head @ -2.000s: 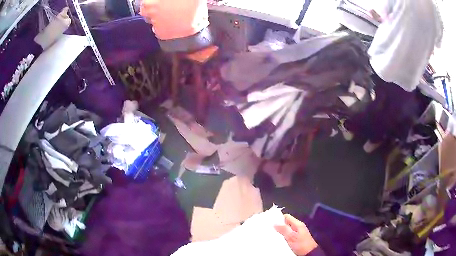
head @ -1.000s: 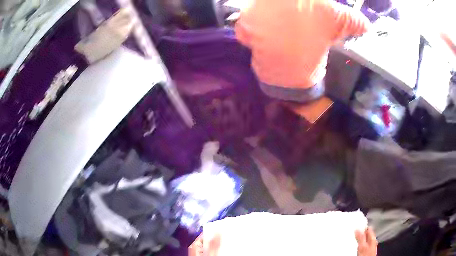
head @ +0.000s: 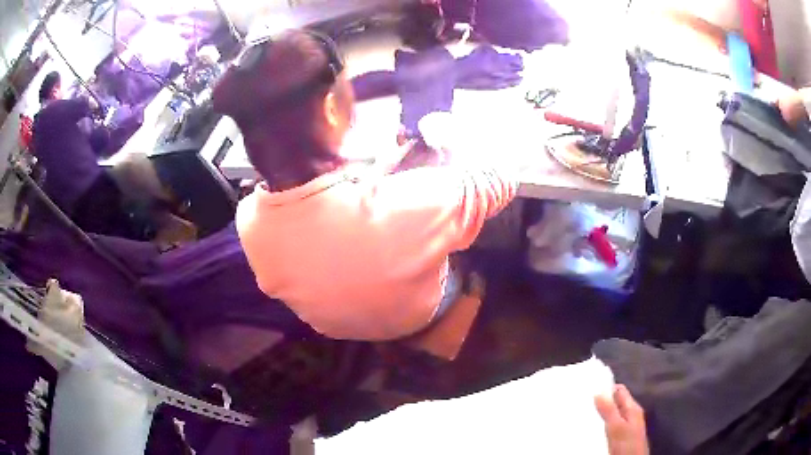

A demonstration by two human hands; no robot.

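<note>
A white stack of flat panels [head: 480, 418] lies across the bottom of the head view, its lower part cut off by the frame edge. My right hand [head: 626, 423] holds its right edge, with fingers on the top face. My left hand is not visible at the stack's left end. On the table ahead, a steam iron [head: 587, 153] with a red-brown handle stands at the right, with a dark wrapped hose rising from it. A dark purple garment piece [head: 427, 84] lies at the back of the table.
A seated person in an orange top [head: 347, 249] is between me and the white table [head: 578, 188]. Small scissors [head: 541, 98] lie near the iron. Grey cloth [head: 720, 373] is heaped at right. A perforated metal rail [head: 116, 378] crosses lower left. Another person sits at far left.
The view has swung toward the ironing table and the seated person, who now appears larger and nearer. The white stack is still held. My left hand has dropped out of sight.
</note>
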